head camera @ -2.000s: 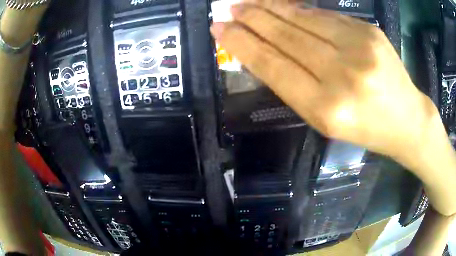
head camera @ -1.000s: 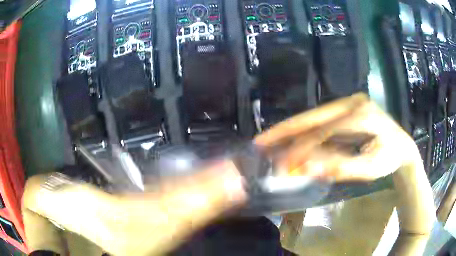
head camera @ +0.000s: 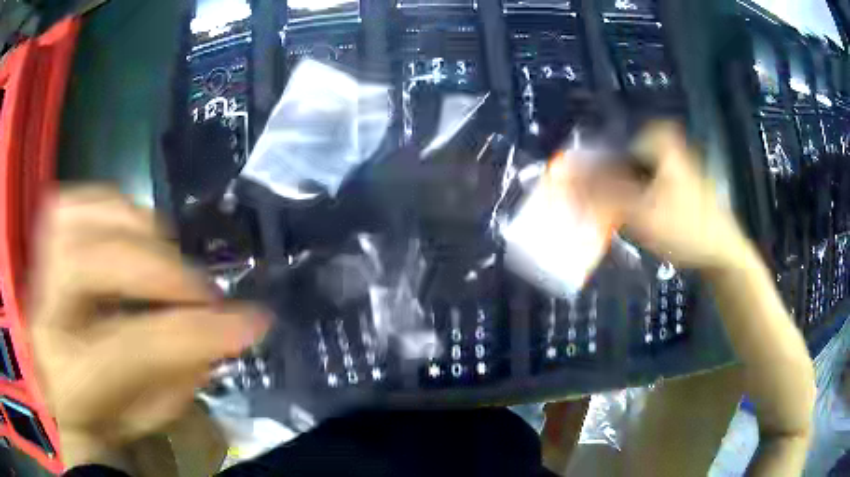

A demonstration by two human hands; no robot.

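Note:
Several black keypad phones (head camera: 457, 349) lie in rows in a black foam tray (head camera: 387, 28), with black back covers over their middles. My right hand (head camera: 657, 196) is blurred at the right of the tray, its fingers on a white piece with orange print (head camera: 552, 238). My left hand (head camera: 121, 317) is blurred at the lower left, in front of the tray's left part; whether it holds anything cannot be told. A crinkled clear film (head camera: 322, 130) lies or floats over the phones at upper left centre. Smaller clear film pieces (head camera: 401, 307) show over the middle.
A red foam tray (head camera: 35, 186) with dark devices stands at the left edge. Another black tray of phones (head camera: 792, 177) is at the right. A green bench strip (head camera: 107, 121) shows at left. Below the bench edge are a brown carton (head camera: 671, 424) and crinkled clear plastic (head camera: 608, 419).
My hands were close together near the tray's front edge and are now apart. My left hand moved left, my right hand up and away. Clear film pieces now show over the phones.

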